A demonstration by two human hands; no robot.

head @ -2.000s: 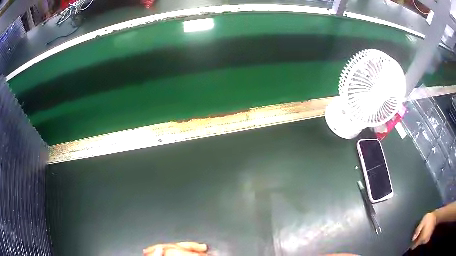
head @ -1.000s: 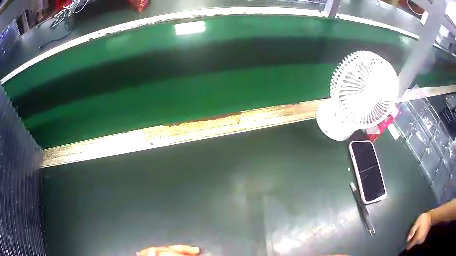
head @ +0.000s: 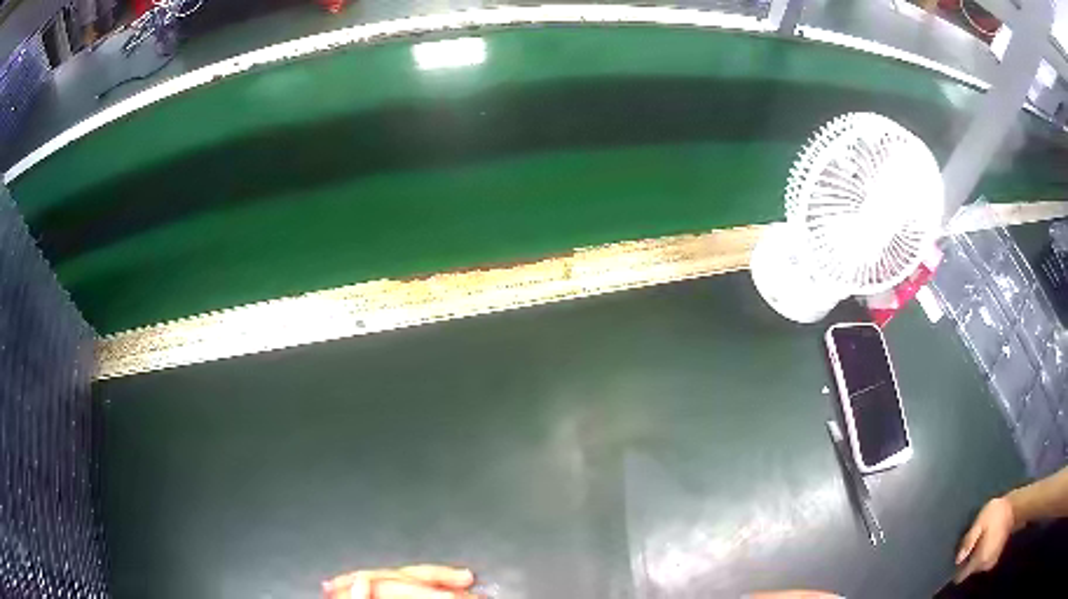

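Note:
My left hand (head: 401,582) shows at the bottom edge, left of the middle. Only its fingers are in the picture, lying close together, and the rest is cut off. My right hand (head: 796,594) is a thin sliver at the bottom edge, right of the middle. What either hand holds is not visible. A smartphone (head: 869,397) with a black screen and pale rim lies flat on the dark green bench (head: 387,456) at right. Thin dark tweezers (head: 856,486) lie along its left side. No handset unit can be made out in my hands.
A tall tray stack (head: 45,433) stands at left. A white desk fan (head: 864,205) stands by a grey post (head: 995,111), with a pink-red packet (head: 905,293) behind it. Clear empty trays (head: 1010,334) and another person's hand (head: 990,538) are at right. A green belt (head: 469,211) runs behind.
The view shifts slightly left, then partly back right. My hands stay at the bottom edge with little visible movement. The smartphone, tweezers and fan stay in place on the bench.

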